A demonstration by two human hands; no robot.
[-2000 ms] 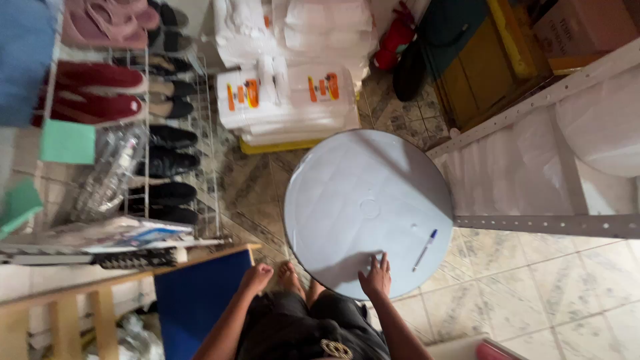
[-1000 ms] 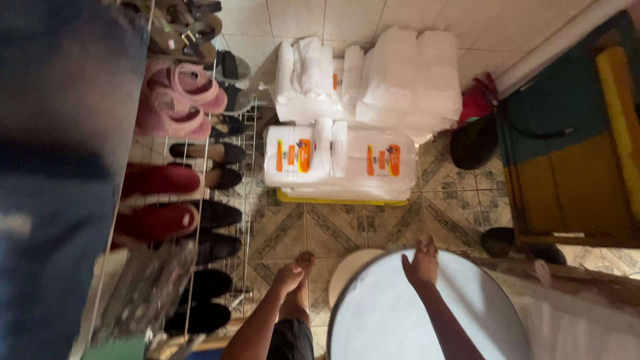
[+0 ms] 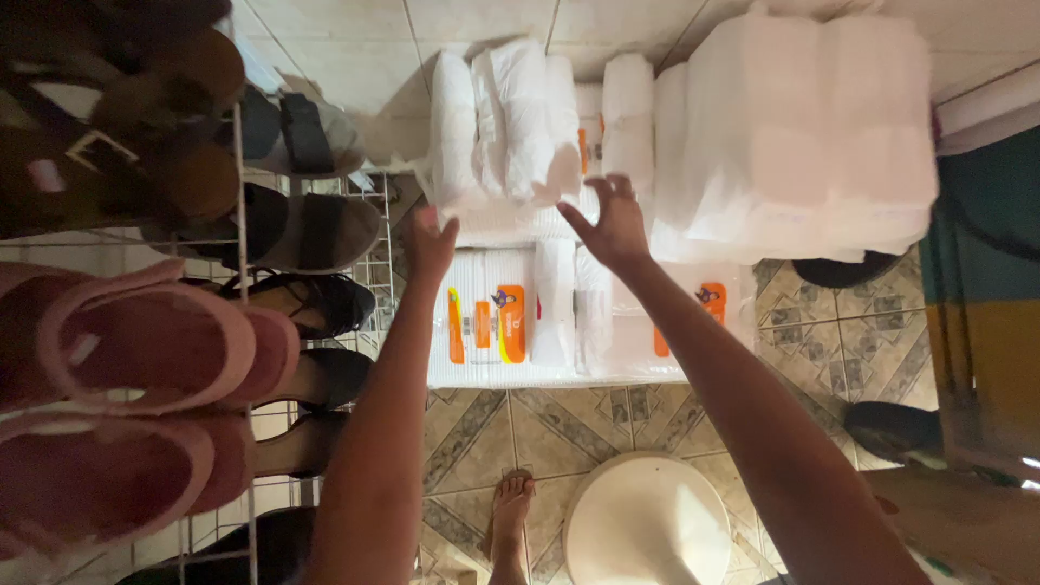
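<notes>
My left hand (image 3: 432, 244) reaches to the lower left edge of a group of white plastic-wrapped packs (image 3: 504, 122), its fingers apart. Whether it touches the wrap cannot be told. On the right side of the same packs is my right hand (image 3: 611, 219), thumb and fingers spread, with nothing seen in it. Below the hands lie clear-wrapped white packs with orange labels (image 3: 483, 325), and narrow white packs (image 3: 554, 305) stand between them. A larger bundle of white packs (image 3: 800, 138) is to the right of my right hand.
A white wire rack (image 3: 242, 325) with pink sandals (image 3: 154, 349) and dark shoes lines the left. A round white stool or lid (image 3: 647, 520) is near my bare foot (image 3: 510, 512) on the patterned tile floor (image 3: 561, 431). A teal and yellow piece of furniture (image 3: 987, 325) stands at the right.
Both hands have moved forward to the white packs. The large round pale top, under my right hand earlier, is out of view. The view has moved closer to the packs.
</notes>
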